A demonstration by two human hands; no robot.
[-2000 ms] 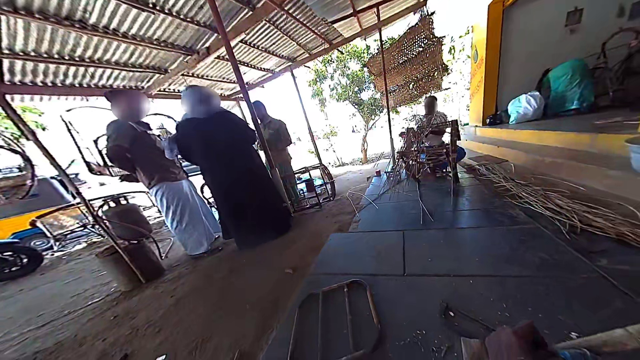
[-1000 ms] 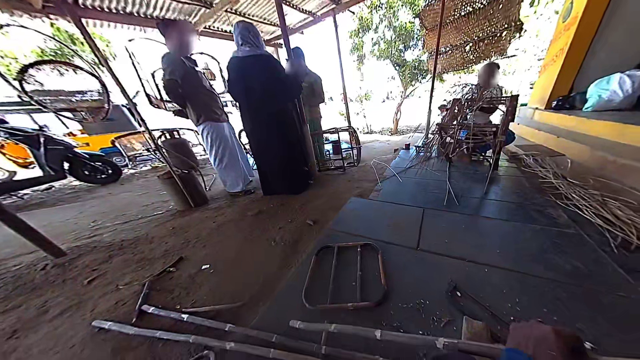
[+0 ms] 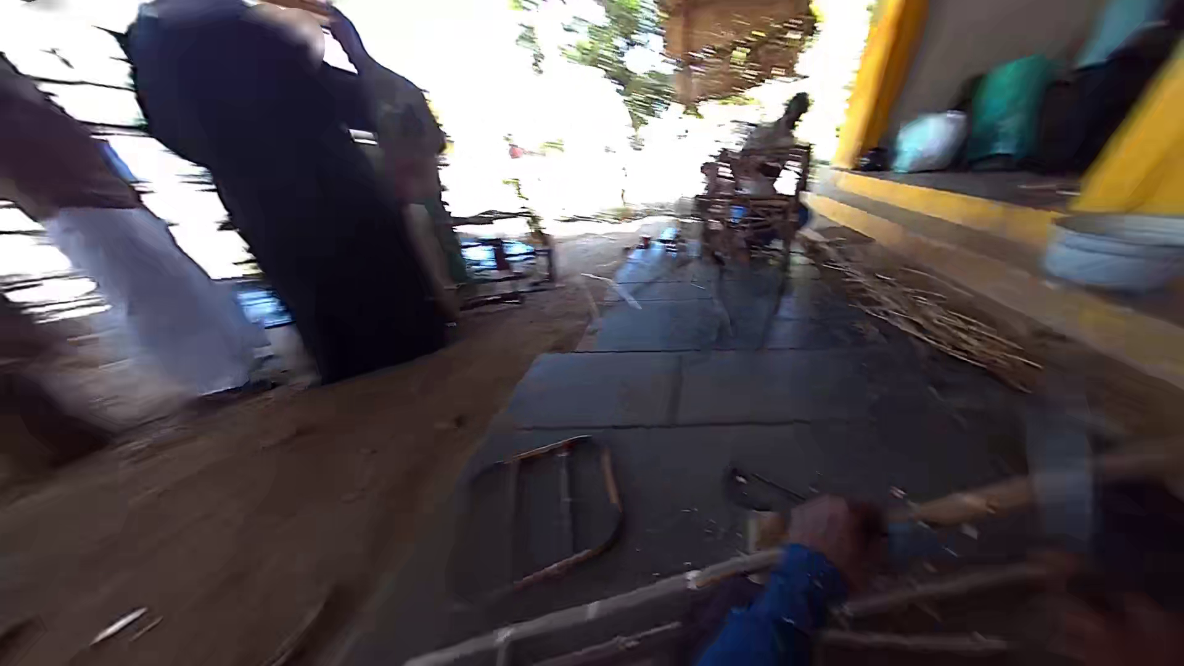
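My left hand (image 3: 837, 536), in a blue sleeve, is closed around a jointed cane pole (image 3: 638, 592) that runs from bottom centre toward the right. A blurred patch at the bottom right looks like my right hand (image 3: 1110, 620); its fingers and anything in them cannot be made out. Above it is a blurred, flat grey thing (image 3: 1059, 472), perhaps a blade. More poles (image 3: 934, 592) lie below my left hand. A small wooden block (image 3: 766, 530) is beside that hand, and a dark curved tool (image 3: 768, 486) lies just beyond. A rounded cane frame (image 3: 566, 504) rests on the slabs to the left.
Dark stone slabs (image 3: 601, 388) border a dirt floor (image 3: 277, 481). Several people stand at left, one in a long dark garment (image 3: 305, 194). Another person (image 3: 772, 139) is behind a cane chair frame (image 3: 754, 199). Cane strips (image 3: 934, 319), yellow-edged steps (image 3: 980, 208) and a bucket (image 3: 1115, 250) are at right.
The view has swung. My left hand and blue sleeve show more fully than one second ago, closed on a pole. The blurred grey thing at right has come into sight.
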